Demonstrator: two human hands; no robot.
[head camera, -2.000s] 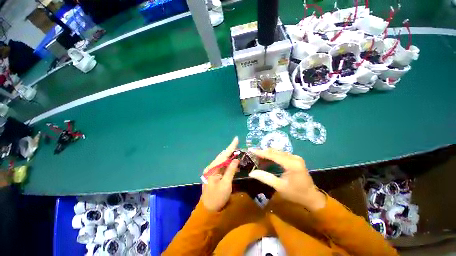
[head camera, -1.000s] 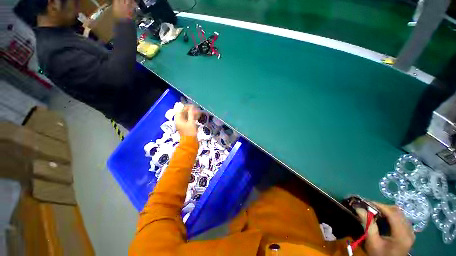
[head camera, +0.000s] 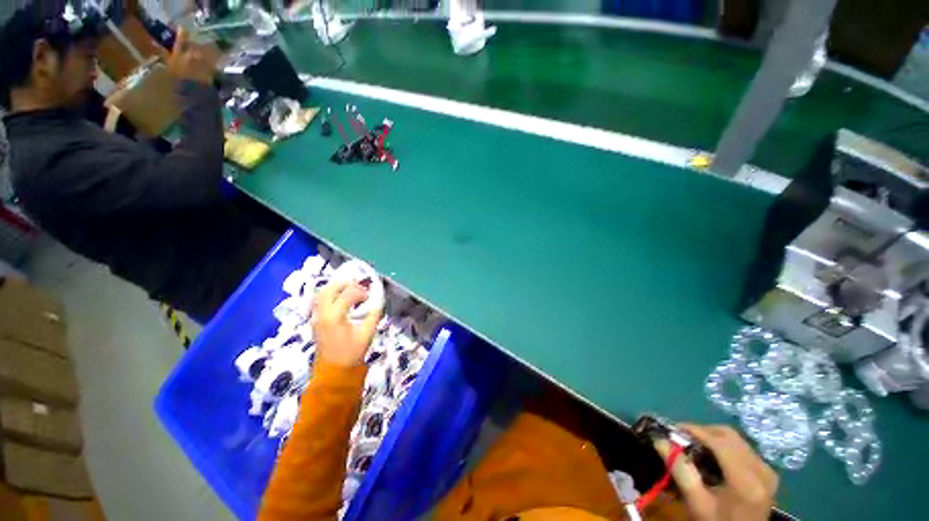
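Note:
My left hand (head camera: 342, 324) is over the blue plastic bin (head camera: 204, 407), its fingers closed on a white front shell (head camera: 364, 289). Other white shells (head camera: 273, 383) with dark openings lie piled in the bin below it. My right hand (head camera: 731, 476) is at the bench's front edge, at the lower right. It holds a dark circuit board (head camera: 680, 448) with a red wire that hangs down and ends in a white plug.
Clear rings (head camera: 779, 427) lie on the green bench right of my right hand, before the boxy screw feeder (head camera: 845, 275). Loose boards with red leads (head camera: 365, 149) lie farther back. A person in dark clothing (head camera: 122, 193) sits at the left. A grey post (head camera: 764, 92) stands behind the bench.
My left hand first went from the board to the blue bin, and now holds a white shell there. My right hand has kept the board. The view has turned left.

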